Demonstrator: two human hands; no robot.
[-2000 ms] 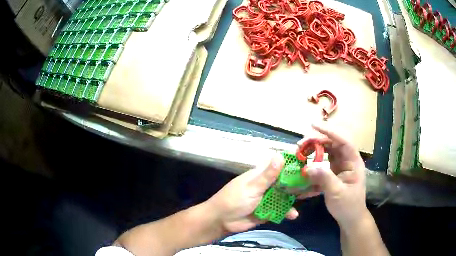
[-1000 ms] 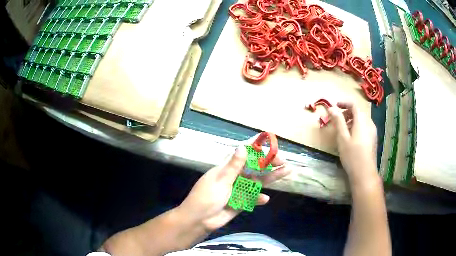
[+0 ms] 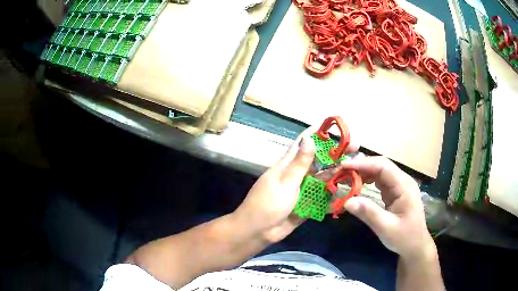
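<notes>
My left hand (image 3: 272, 199) holds a green mesh piece (image 3: 313, 198) just in front of the bench edge. One red handle (image 3: 339, 136) stands up on the far half of the piece. My right hand (image 3: 392, 207) holds a second red handle (image 3: 351, 183) between thumb and fingers, against the right side of the near half. Whether its pegs are seated cannot be told. A heap of red handles (image 3: 369, 35) lies on the cardboard sheet (image 3: 363, 105) beyond my hands.
At left, stacked cardboard trays (image 3: 176, 62) hold rows of bare green mesh pieces (image 3: 101, 40). At right, another cardboard stack (image 3: 474, 119) has assembled pieces (image 3: 504, 38) at its far side. The pale bench edge (image 3: 227, 149) curves below.
My right hand has picked the lone red handle off the cardboard and brought it back to the green piece. One handle now stands on the far half. The view has shifted slightly.
</notes>
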